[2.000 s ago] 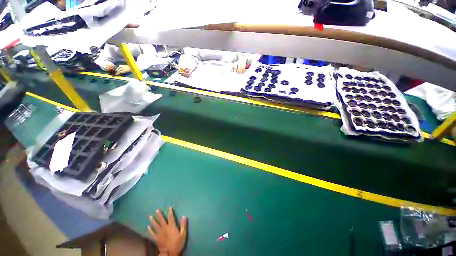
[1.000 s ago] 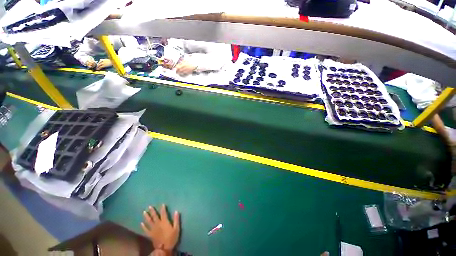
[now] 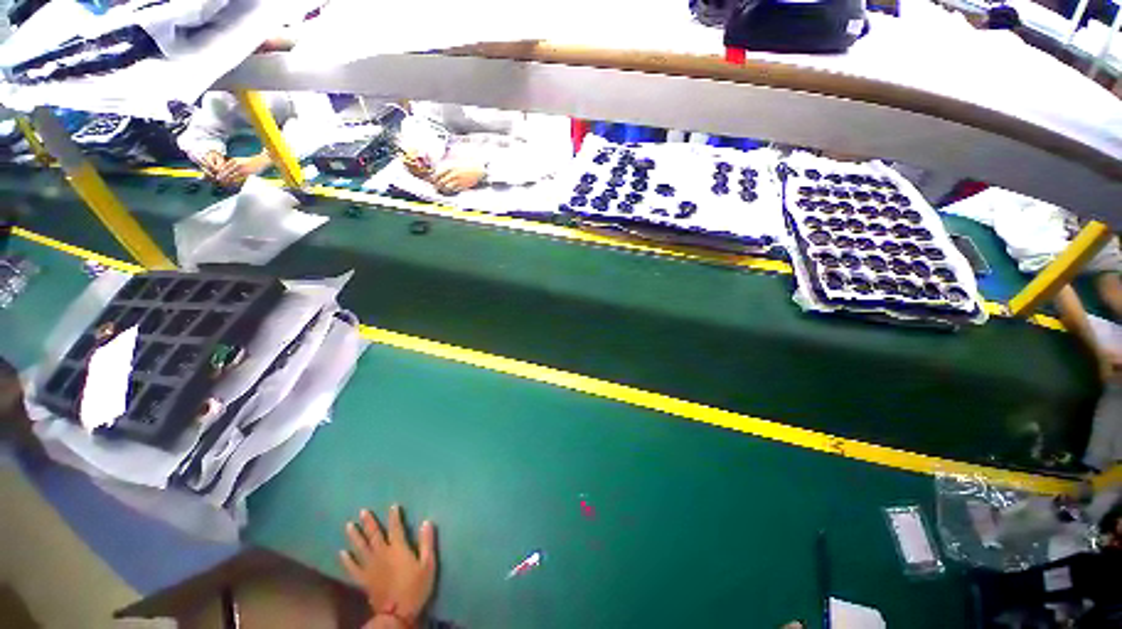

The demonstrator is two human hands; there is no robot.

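My left hand [image 3: 391,568] lies flat on the green bench surface [image 3: 468,455] at the lower middle, fingers spread, holding nothing. Right of it lie a small white and red piece [image 3: 525,565] and a tiny red piece [image 3: 587,506]. Only a small bit of skin, possibly my right hand, shows at the bottom edge, too cut off to read. Beside it are a white slip [image 3: 855,614] and a thin dark stick [image 3: 824,571].
A black component tray [image 3: 160,350] with a white slip [image 3: 111,378] sits on lined trays at left. Across the conveyor [image 3: 615,313] are a tray of round components [image 3: 876,240] and seated workers' hands. A clear bag [image 3: 1003,522] and black bin [image 3: 1046,596] are lower right.
The view has shifted, showing more of the lower right, including the white slip. My left hand stays spread on the bench. Workers' hands across the line have moved a little.
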